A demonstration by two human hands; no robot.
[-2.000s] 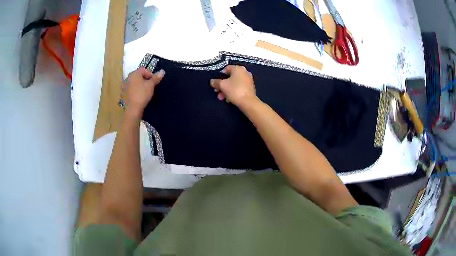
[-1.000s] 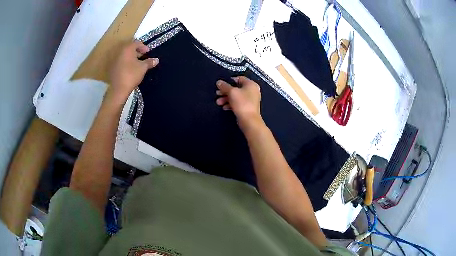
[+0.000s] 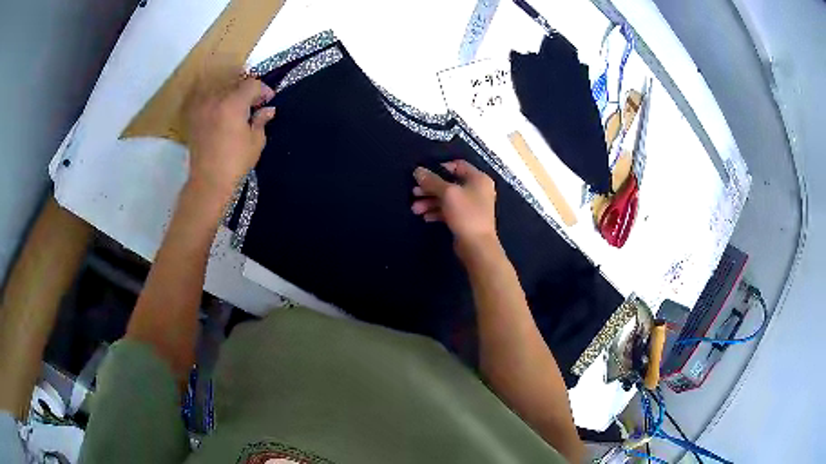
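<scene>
A large black garment panel point(image 3: 362, 208) lies on the white table, with speckled grey-white edging along its curved upper edge and left notch. A gold-black speckled strip point(image 3: 605, 337) lies at its right end. My left hand point(image 3: 226, 122) is at the panel's upper left corner, thumb and forefinger pinching the cloth edge. My right hand point(image 3: 456, 201) is over the middle of the panel, fingers curled and thumb near the forefinger, with black cloth at the fingertips. Whether the two hands hold one layer or two cannot be told.
Red-handled shears point(image 3: 619, 210), a tapered black piece point(image 3: 563, 109) and a short tan strip point(image 3: 543, 178) lie beyond the panel. A long tan pattern point(image 3: 186, 86) is at left. An iron point(image 3: 654, 355) with blue cords and a red-and-black box point(image 3: 706, 317) are at right.
The view has turned, so the panel now slants down to the right. Both hands remain at the cloth; the right hand has moved slightly right along it.
</scene>
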